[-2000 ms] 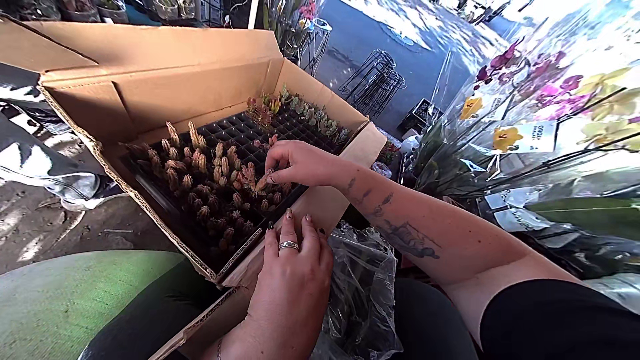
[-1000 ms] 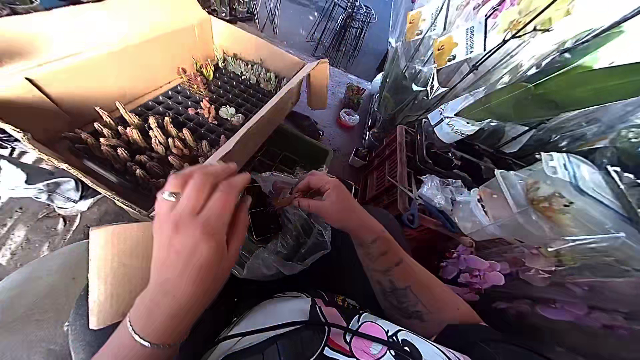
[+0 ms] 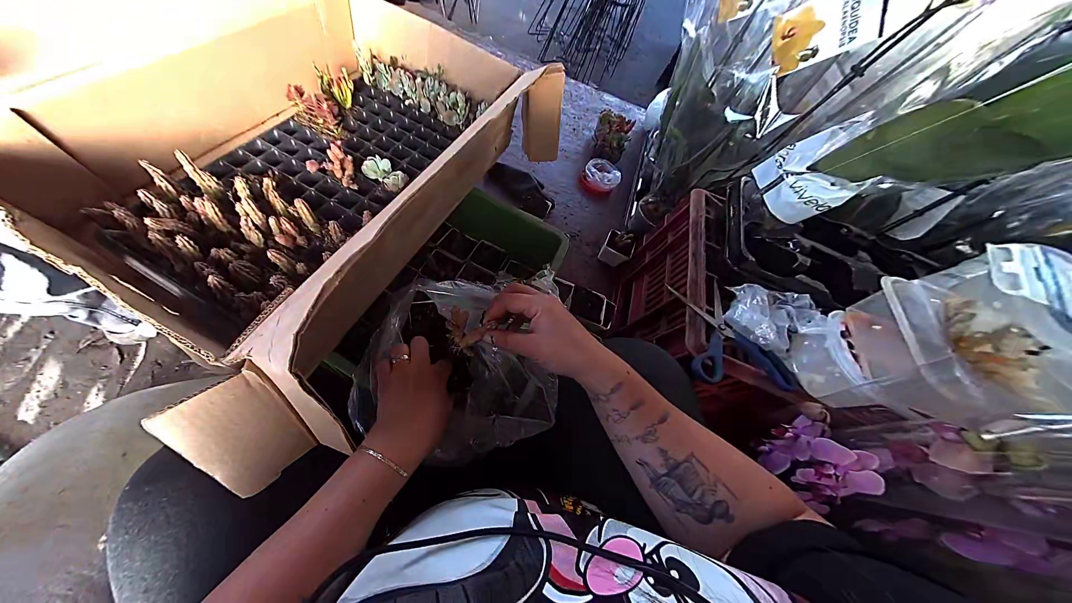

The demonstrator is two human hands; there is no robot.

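My right hand (image 3: pixel 536 328) pinches a small reddish-brown succulent cutting (image 3: pixel 463 331) over a clear plastic bag (image 3: pixel 502 394) that holds dark soil. At the bag's left side, my left hand (image 3: pixel 412 394) reaches in; its fingertips are at the soil, and whether they hold anything is hidden. To the upper left, a cardboard box (image 3: pixel 444 180) holds a black plug tray (image 3: pixel 276 146). Small brownish cacti (image 3: pixel 243 226) crowd the tray's near left part, and green rosette succulents (image 3: pixel 419 88) line its far edge. Between them stand reddish succulents (image 3: pixel 316 113) and many bare cells.
Right of the bag are a dark red plastic crate (image 3: pixel 670 268), blue-handled scissors (image 3: pixel 710 356) and clear plastic containers (image 3: pixel 955 335). Wrapped orchids (image 3: pixel 829 461) crowd the right side. A green tray (image 3: pixel 511 230) lies beside the box. A small red cup (image 3: pixel 600 177) sits farther back.
Both hands have left the plug tray, where they were two seconds ago, for the plastic bag. Since one second ago my left hand has lowered into the bag. The view has swung right.
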